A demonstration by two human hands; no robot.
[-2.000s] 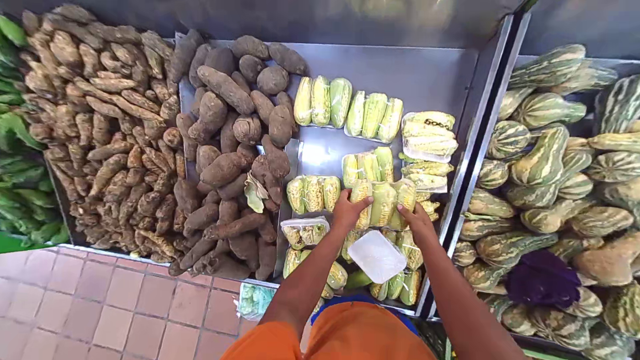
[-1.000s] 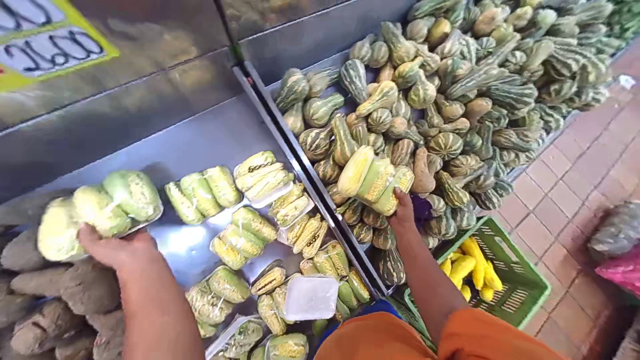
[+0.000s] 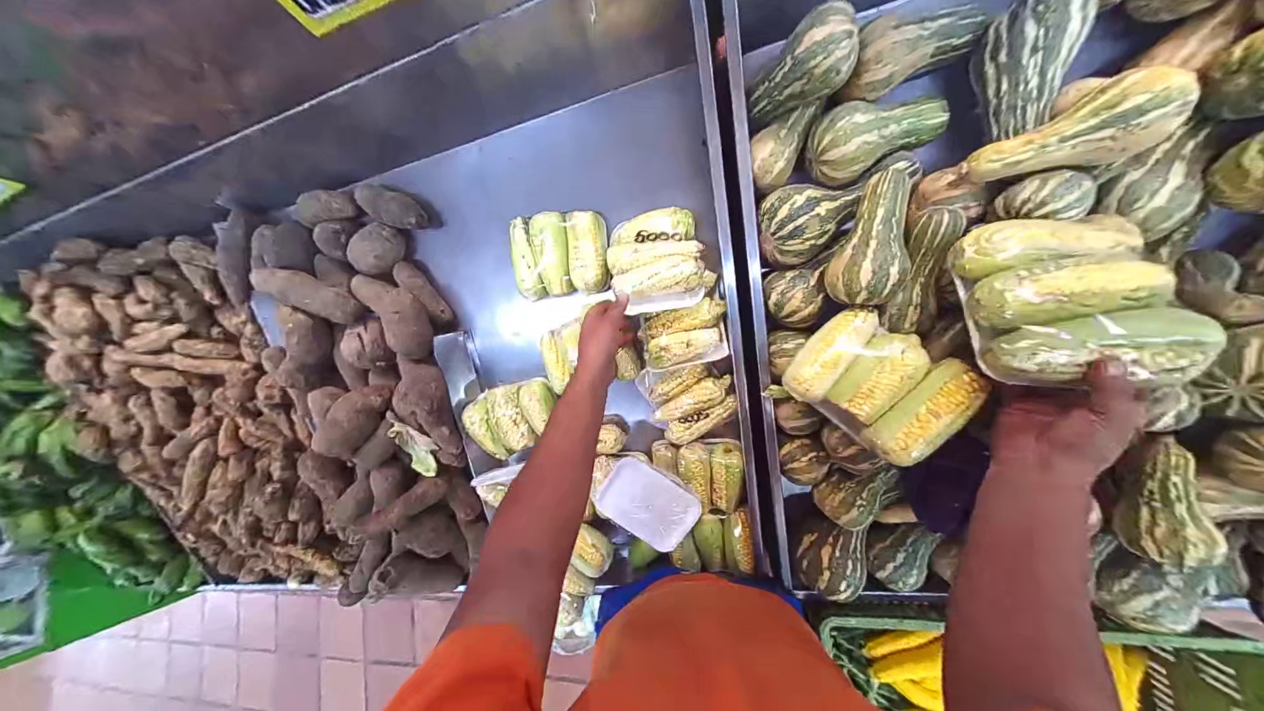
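Observation:
My left hand (image 3: pixel 604 344) reaches over the metal display bin, its fingertips at the near left corner of a film-wrapped tray of corn (image 3: pixel 657 255); whether they grip it is unclear. Beside that tray lies another wrapped corn pack (image 3: pixel 559 254). My right hand (image 3: pixel 1071 420) holds a wrapped pack of three greenish corn ears (image 3: pixel 1096 301) above the squashes, thumb on its near edge. Just left of it, a yellower corn pack (image 3: pixel 886 385) rests tilted on the striped squashes (image 3: pixel 874 237). An upturned white foam tray (image 3: pixel 649 502) lies on corn packs near my body.
Brown tubers (image 3: pixel 375 326) and thinner roots (image 3: pixel 178 395) fill the left side, with green produce (image 3: pixel 59 474) beyond. A metal divider (image 3: pixel 743 296) separates corn from squashes. A green crate (image 3: pixel 1027 632) with yellow contents stands below the squashes, near my right forearm.
The yellower pack my right hand held now lies on the squashes. My right hand holds a greener pack instead; my left hand no longer holds its pack and is over the corn. The view has turned left.

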